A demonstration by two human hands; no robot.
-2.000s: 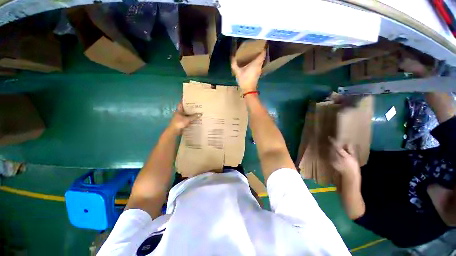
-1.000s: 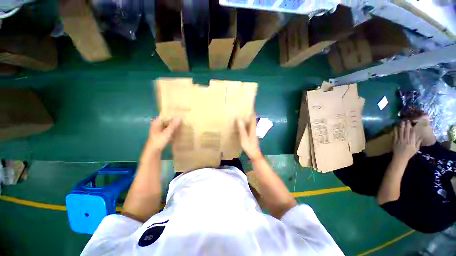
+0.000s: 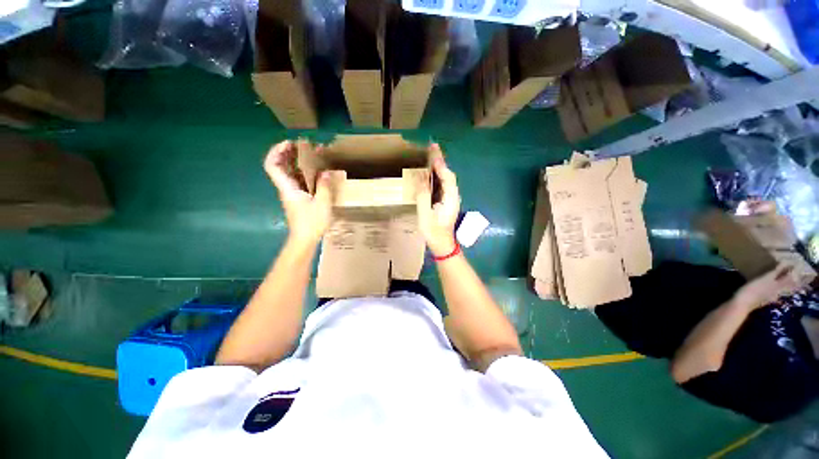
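A brown folding carton is opened into a hollow shape in front of me, its dark inside showing at the top. My left hand grips its left side, thumb on the front edge. My right hand, with a red band at the wrist, grips its right side. Below the carton, a flat carton blank with printed lines lies close to my body. A small stack of white slips lies just right of my right hand.
Open brown boxes stand in a row at the back. A stack of blanks lies at the right, beside a metal leg. A person in black handles a carton at far right. A blue stool stands lower left.
The carton was flat in both hands and now stands opened, with my hands at its sides. A blank shows below it. The person at right has lifted a brown carton.
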